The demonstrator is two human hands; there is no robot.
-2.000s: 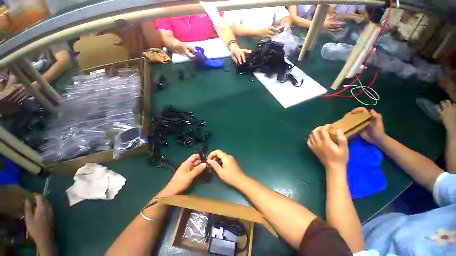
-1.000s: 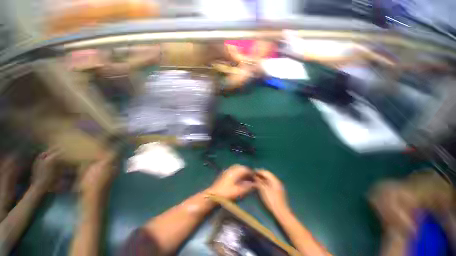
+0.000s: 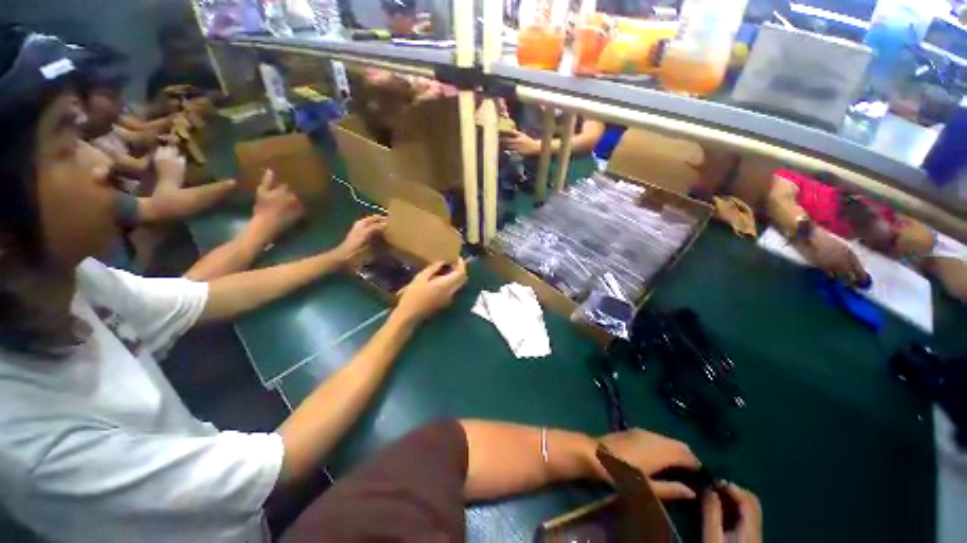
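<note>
My left hand (image 3: 652, 458) reaches in from the lower middle, fingers closed on a small black cable (image 3: 705, 484). My right hand (image 3: 734, 515) is at the bottom edge, partly cut off, its fingers on the same cable, which is mostly hidden between the fingertips. The open packing box (image 3: 634, 498) stands below my left wrist, its flap raised and its lower part cut off by the picture's edge. A pile of black cables (image 3: 679, 366) lies on the green table beyond my hands.
A white cloth rag (image 3: 515, 318) lies beside the large carton tray (image 3: 551, 301) of bagged parts. At the left a person in a white shirt holds an open box (image 3: 419, 228). Cream posts (image 3: 489, 170) carry a raised shelf (image 3: 742, 111) with cups. A blue cloth (image 3: 848, 301) lies at the right.
The view has swung far to the left, bringing in the left neighbour and the shelf. The right neighbour is out of view. My hands now show lower and farther right, still together on the cable.
</note>
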